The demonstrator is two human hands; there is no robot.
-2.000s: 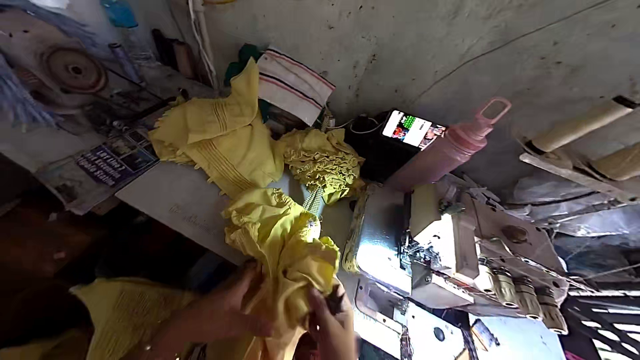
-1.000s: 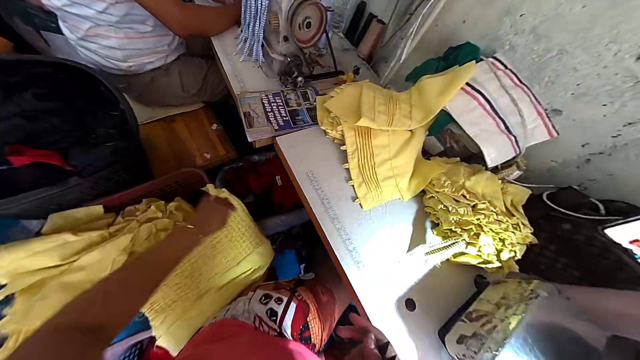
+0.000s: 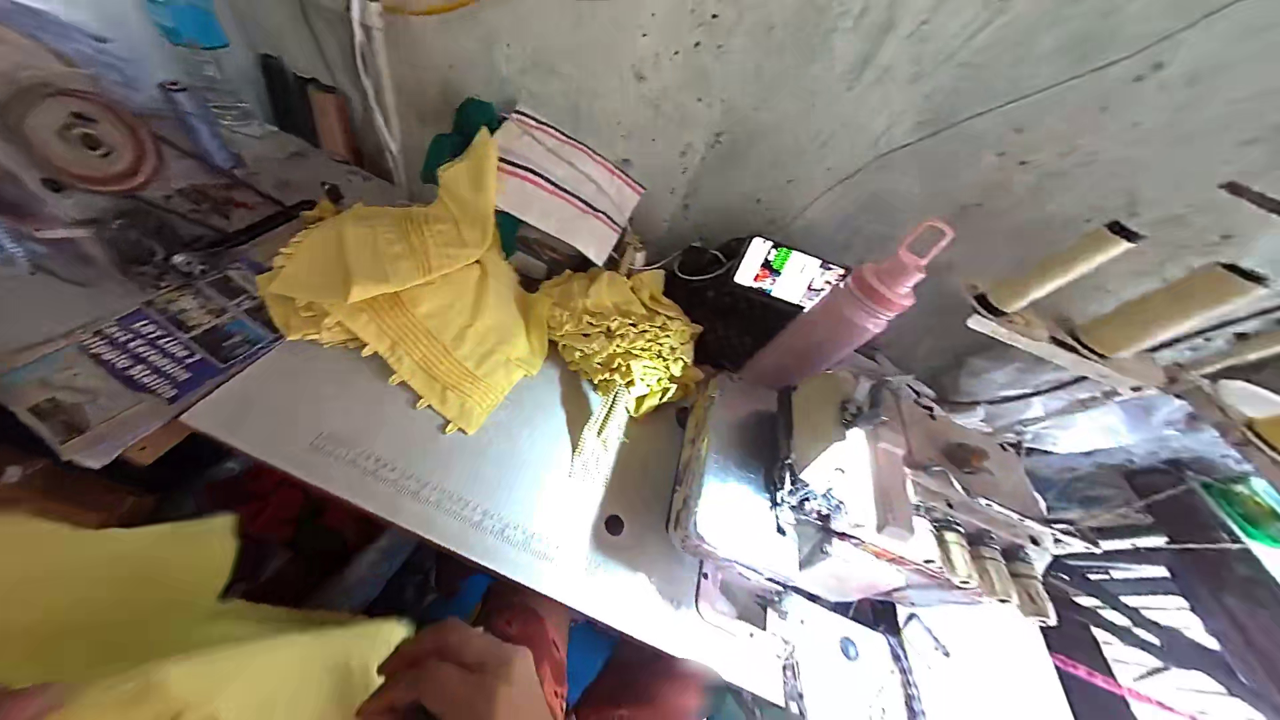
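My right hand (image 3: 465, 672) grips the edge of a yellow cloth piece (image 3: 200, 640) at the lower left, in front of the sewing table. Of my left hand (image 3: 30, 702) only a blurred bit shows at the bottom left corner, against the same cloth; its grip is mostly hidden. On the white tabletop (image 3: 330, 400) lies a yellow fabric piece with pleated lines (image 3: 420, 290). Beside it is a bunched, ruffled yellow bundle (image 3: 625, 335), from which a strip trails over the table. An industrial sewing machine (image 3: 860, 470) stands to the right, its lamp lit.
A pink bottle (image 3: 830, 330) and a lit phone (image 3: 790, 272) stand behind the machine. A striped cloth (image 3: 565, 185) rests by the wall. Printed paper (image 3: 150, 350) lies left, near another sewing machine's handwheel (image 3: 90, 140). Thread cones (image 3: 1170, 305) are on a rack at right.
The view has swung from the yellow pile at the left back to the table. A yellow cloth piece is now held at the lower left; the pleated piece and ruffled bundle remain on the table.
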